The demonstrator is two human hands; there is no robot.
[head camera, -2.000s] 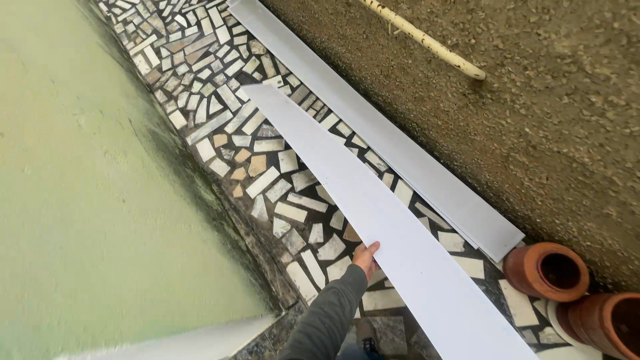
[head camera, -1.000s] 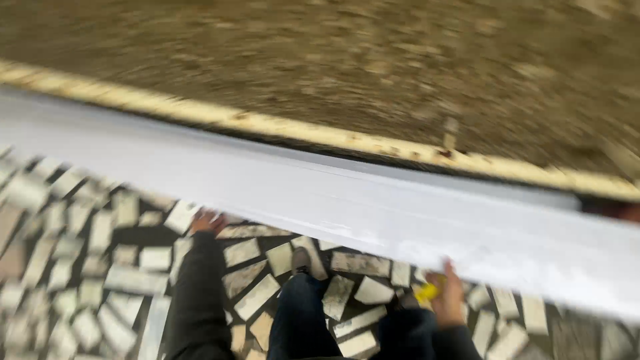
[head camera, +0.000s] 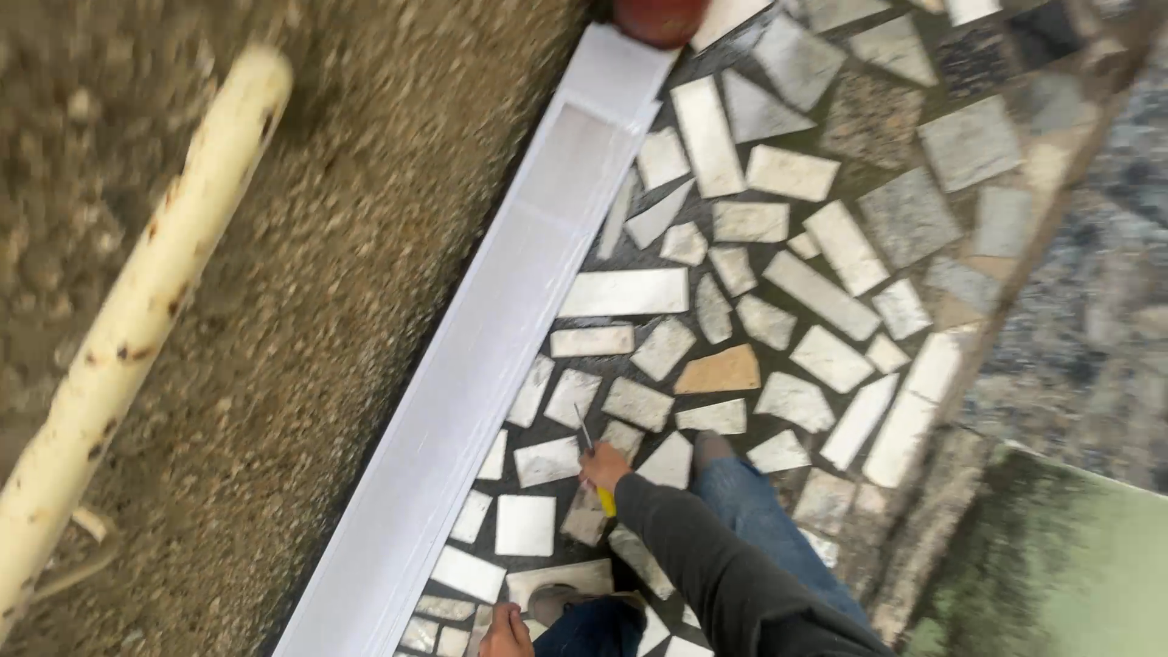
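Note:
Long white panels [head camera: 474, 319] lie stacked on the mosaic stone floor [head camera: 708, 415], along the foot of the rough wall. My right hand [head camera: 604, 467] is shut on a slim tool with a yellow handle [head camera: 607, 502] and a thin metal shaft or blade [head camera: 581, 424]; its exact kind is unclear. It is over the floor to the right of the panels. Near the bottom edge of the view, my left hand [head camera: 506, 631] hangs beside my knee, close to the panels' edge, with its fingers partly cut off by the frame and nothing visible in it.
A rough brown wall [head camera: 347, 182] rises on the left, with a pale, rust-spotted pipe [head camera: 155, 283] in front of it. A reddish-brown pot [head camera: 662, 14] stands at the panels' far end. To the right are a stone ledge [head camera: 940, 520] and a green wall [head camera: 1077, 557].
Both hands have come off the white panel, which now rests along the wall with the others. The yellow-handled tool shows more plainly in my right hand. The view has swung round strongly.

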